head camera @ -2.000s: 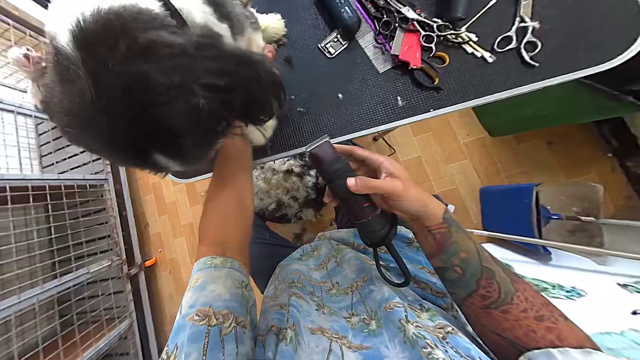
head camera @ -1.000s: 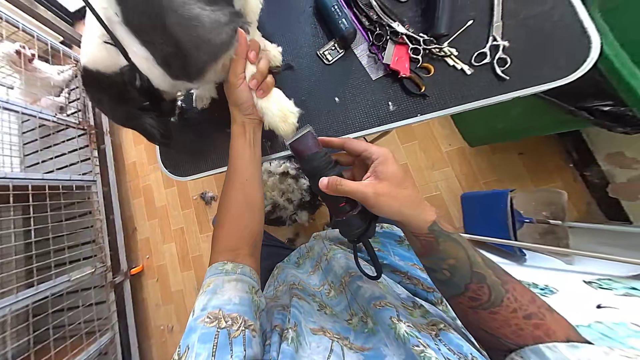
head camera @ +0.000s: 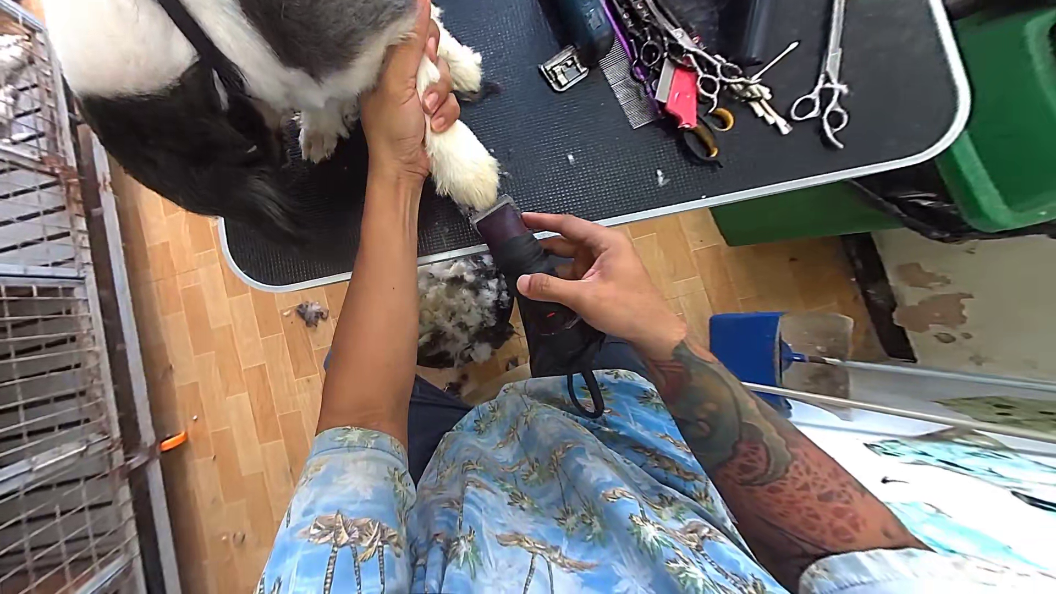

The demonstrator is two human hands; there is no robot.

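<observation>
A black and white dog [head camera: 289, 49] stands on the black grooming table [head camera: 561, 124], a dark strap across its coat. My left hand [head camera: 412, 107] is closed around one of its legs, and the white furry paw [head camera: 464, 169] points toward me. In my right hand [head camera: 606, 276] is a dark electric hair clipper [head camera: 528, 264], held with thumb and fingers around its body. The clipper's blade end is at the tip of the paw, close to the table's near edge; whether it touches the skin is hidden by fur.
Several grooming scissors [head camera: 821, 99], a metal comb [head camera: 627, 82] and a clipper blade [head camera: 564, 68] lie at the table's far side. Wire cages [head camera: 58, 371] stand at left. Below are a container of cut fur [head camera: 462, 309] and a blue dustpan [head camera: 747, 346]; a green bin [head camera: 1002, 124] is at right.
The dog's body has turned, and its white paw now extends toward me in my left hand. My right hand has brought the clipper from above my lap to the paw.
</observation>
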